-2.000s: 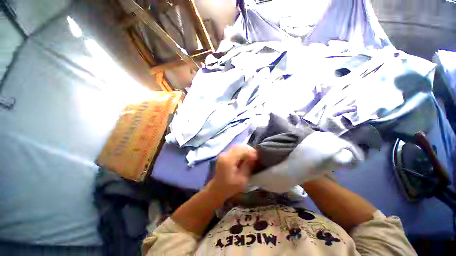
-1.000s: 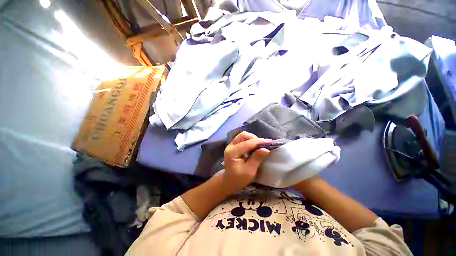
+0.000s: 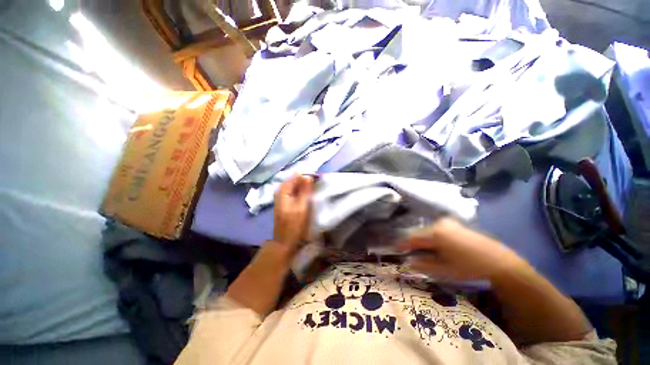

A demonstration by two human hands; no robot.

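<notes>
A dark grey garment piece with a white inner layer lies across the near table edge and my lap. My left hand grips its left edge, fingers closed on the cloth. My right hand is at its lower right side, blurred, with fingers bent near the cloth; whether it holds the cloth or something small cannot be told. No needle or thread can be made out. A grey cloth part lies just beyond the piece.
Pale and grey garment pieces are heaped across the blue-violet table cover. A steam iron with a black hose stands at the right. A cardboard box is at the left, with a dark cloth heap below it.
My left hand has moved left with the cloth edge. My right hand, hidden under the white layer before, now shows at the right. The piece is spread wider.
</notes>
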